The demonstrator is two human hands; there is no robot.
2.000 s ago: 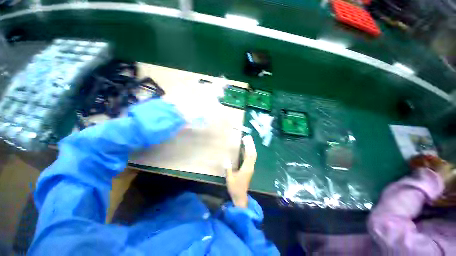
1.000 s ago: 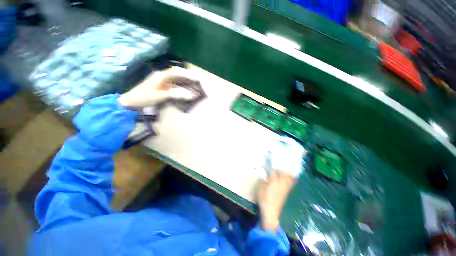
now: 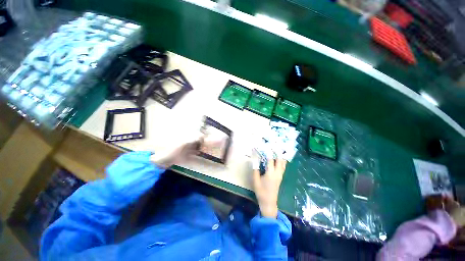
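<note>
My left hand (image 3: 179, 153) grips a square black plastic frame (image 3: 223, 156) by its left side, low over the cream work board (image 3: 178, 114). My right hand (image 3: 270, 182) has its fingertips on a heap of small white strips (image 3: 282, 136) at the board's right end; whether it holds one is hidden. A row of several green circuit boards (image 3: 261, 104) lies at the board's back right edge. Another black frame (image 3: 106, 124) lies alone at the left, beside a loose pile of black frames (image 3: 127, 80).
A blister tray (image 3: 66, 61) heaped with pale pieces stands at far left, above an open carton (image 3: 38, 145). Clear plastic (image 3: 326, 199) at right bears a framed green board (image 3: 323, 143) and a grey rectangle (image 3: 361, 184). A black unit (image 3: 302, 77) stands behind. A pink sleeve (image 3: 415, 238) is at lower right.
My left hand has moved from the frame pile toward the board's middle with a black frame. One frame now lies alone at left. My right hand stays by the white strips. The camera view has shifted.
</note>
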